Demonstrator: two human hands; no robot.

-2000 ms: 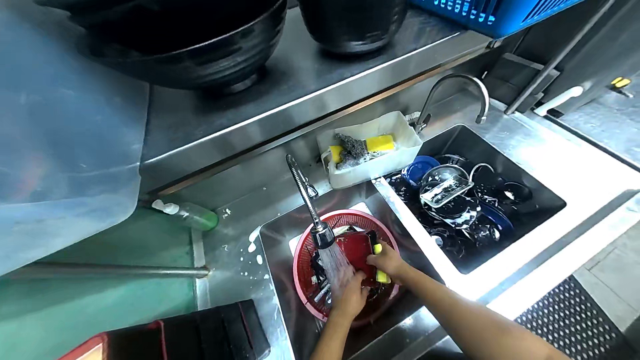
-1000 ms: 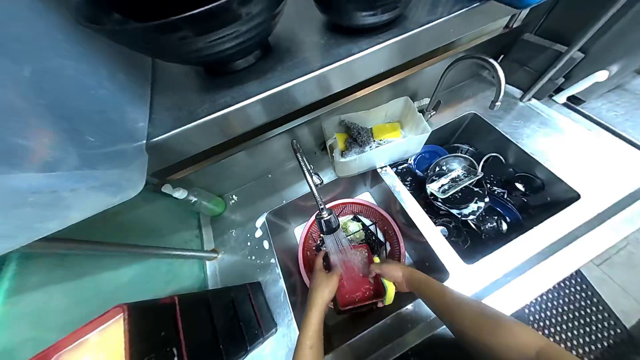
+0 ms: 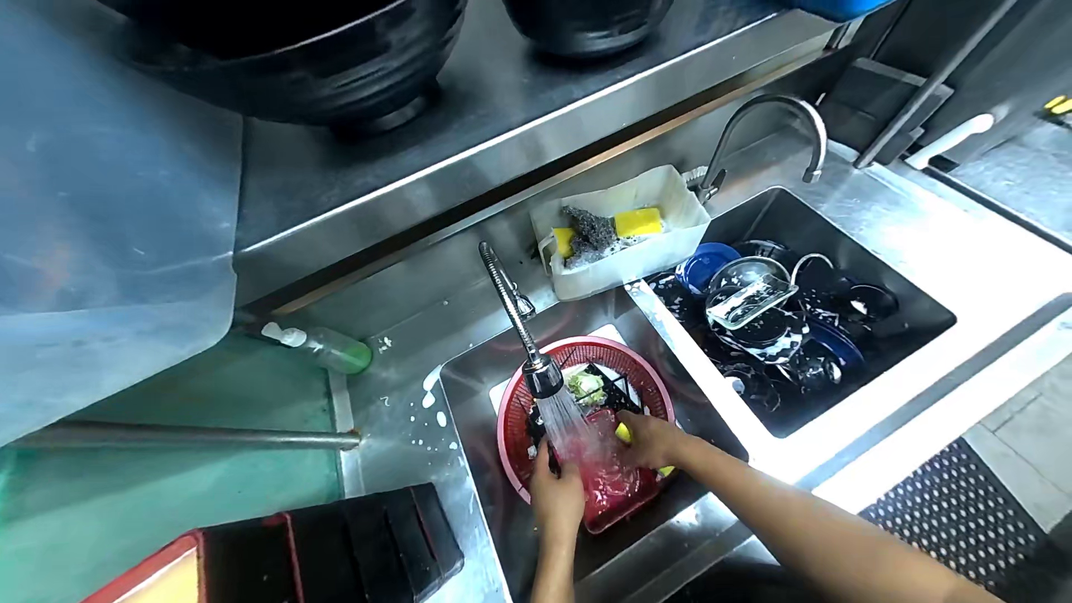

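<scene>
Water from the sprayer faucet [image 3: 543,373] runs onto a red and black rectangular dish [image 3: 618,494], tilted over the near side of a red plastic colander [image 3: 655,368] in the left sink. My left hand [image 3: 558,490] grips the dish's left edge. At its right edge is my right hand [image 3: 649,442], which also holds a yellow sponge [image 3: 623,433] against it; the fingers are partly hidden. Food scraps [image 3: 586,386] and black pieces lie in the colander behind the dish.
Soapy bowls and a clear dish [image 3: 751,301] fill the right sink. A white tub [image 3: 624,270] with sponges and scrubbers stands behind the divider. A green soap bottle [image 3: 335,350] lies at the left, black containers [image 3: 335,544] stand near left, and large black bowls [image 3: 335,67] rest on the shelf above.
The red dish was over the colander's middle two seconds ago; it is now at the near rim, turned under the spray. Both hands have moved with it, still on its sides.
</scene>
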